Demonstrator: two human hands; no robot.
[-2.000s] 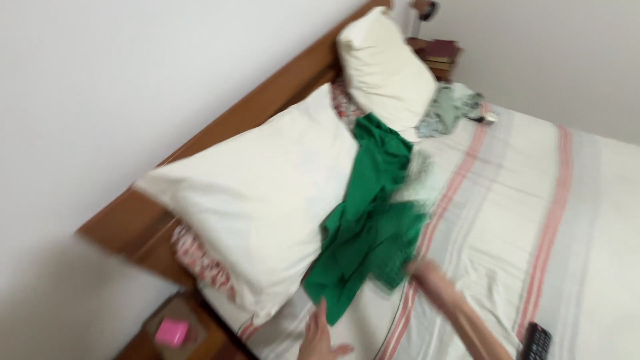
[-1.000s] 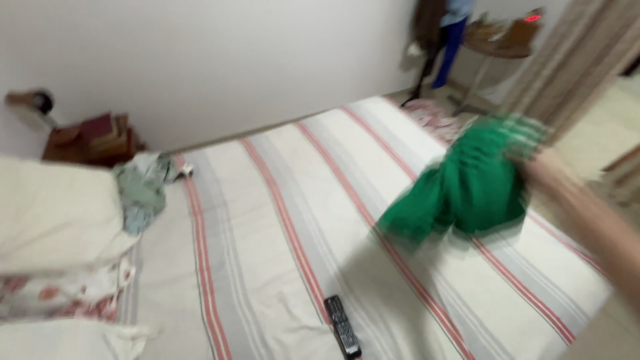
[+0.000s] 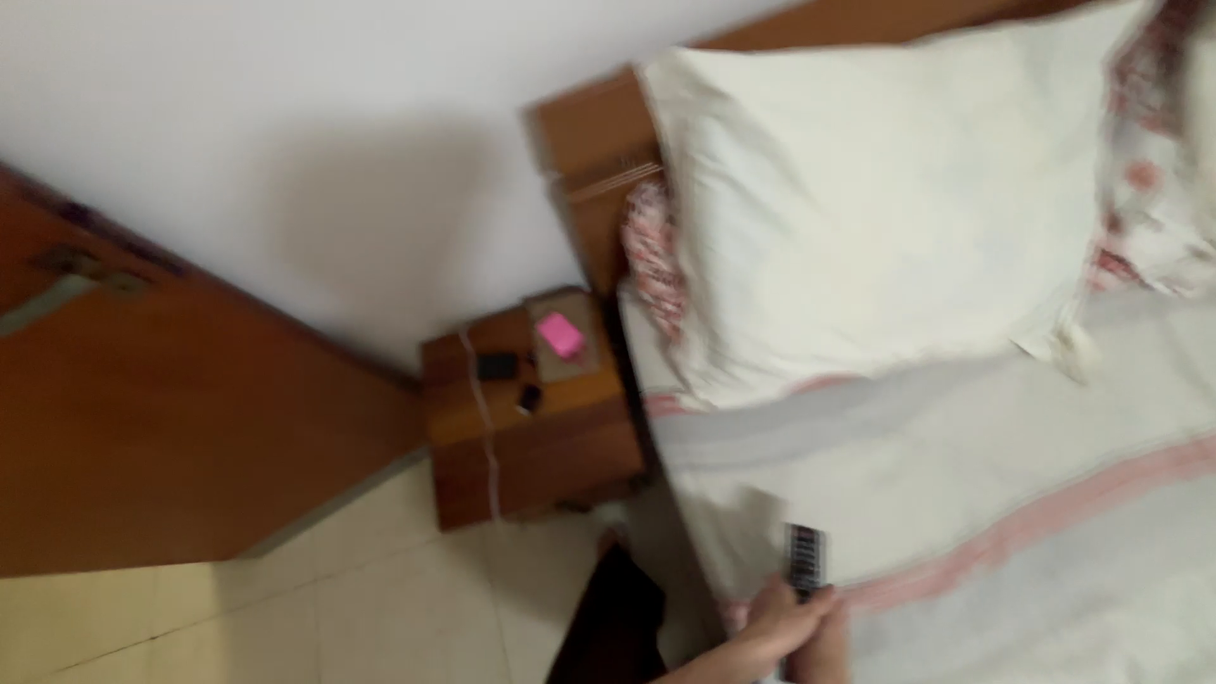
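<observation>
A black remote control [image 3: 806,559] stands out above the striped bedspread [image 3: 931,494] near the bed's side edge. Its lower end is in the fingers of my left hand [image 3: 781,613], which reaches in from the bottom. Close against it, at the same end of the remote, is my right hand [image 3: 823,635]; blur and overlap hide whether its fingers also grip. A white pillow [image 3: 883,209] leans on the wooden headboard [image 3: 598,142] beyond the hands, with a red-and-white patterned pillow [image 3: 654,256] partly behind it.
Left of the bed stands a wooden nightstand [image 3: 541,451] carrying a pink object [image 3: 560,335], small dark items and a pale cable. A brown door [image 3: 190,399] with a handle is at the far left. My dark-clothed leg [image 3: 613,608] is on the tiled floor beside the bed.
The remote lay on the bedspread a second ago and is now at my hands. The green cloth, then in my right hand, is out of view. The view has swung left.
</observation>
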